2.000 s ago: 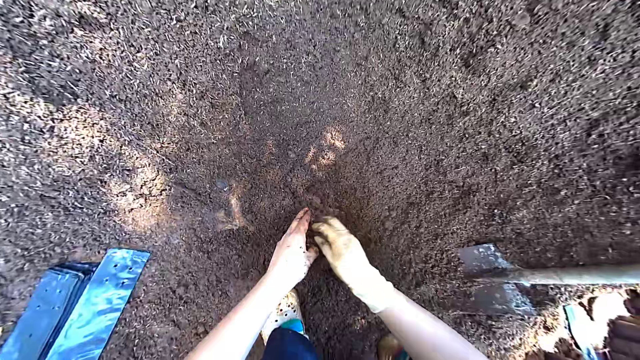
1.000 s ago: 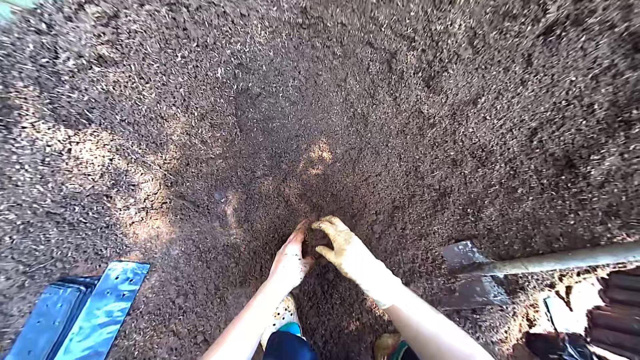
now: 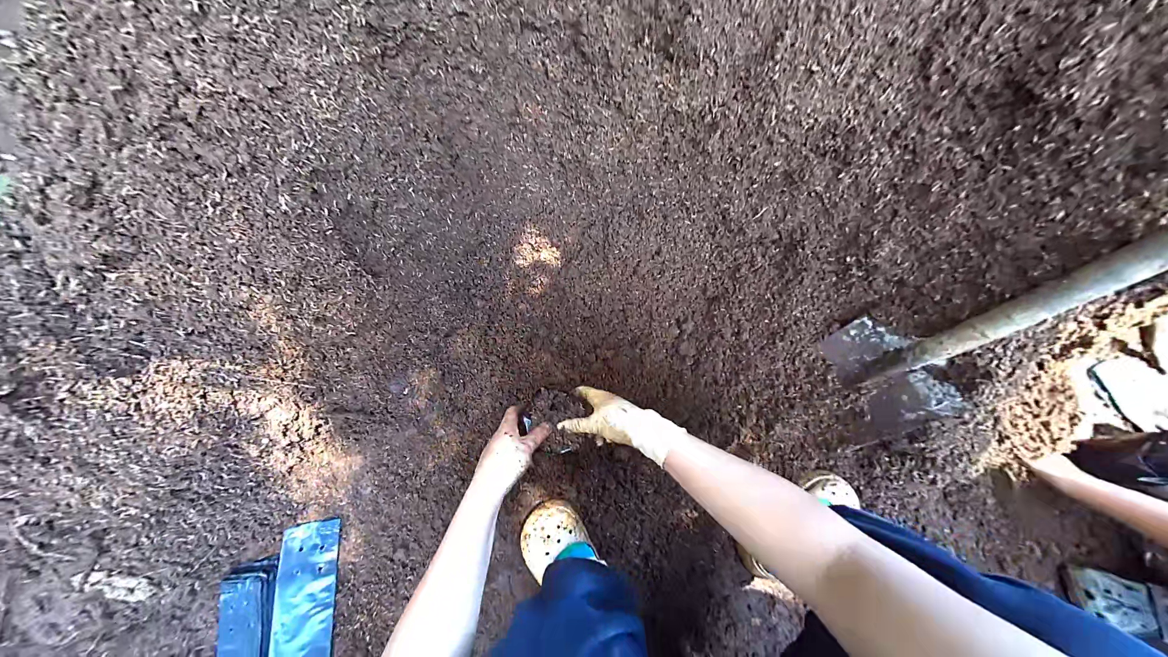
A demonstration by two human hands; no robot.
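Loose brown soil mixed with husks (image 3: 639,228) covers the ground. My bare left hand (image 3: 513,449) touches the left side of a dark, soil-filled bag (image 3: 552,408), fingers curved around it; a bit of shiny plastic shows by the fingertips. At the bag's right is my right hand (image 3: 610,420) in a soiled pale glove, its thumb and fingers spread and the palm facing the soil. Whether the right fingertips press on the bag cannot be told. The bag's lower part is hidden.
Flat black plastic bags with punched holes (image 3: 306,584) lie at lower left. A shovel (image 3: 890,370) with a long handle rests on the soil at right. Another person's arm (image 3: 1100,497) reaches in near filled bags (image 3: 1113,598). My clog (image 3: 550,537) stands just below my hands.
The view has shifted. A dark, soil-filled bag now shows between my hands, which have moved apart a little. Another person's arm has come into view at the right.
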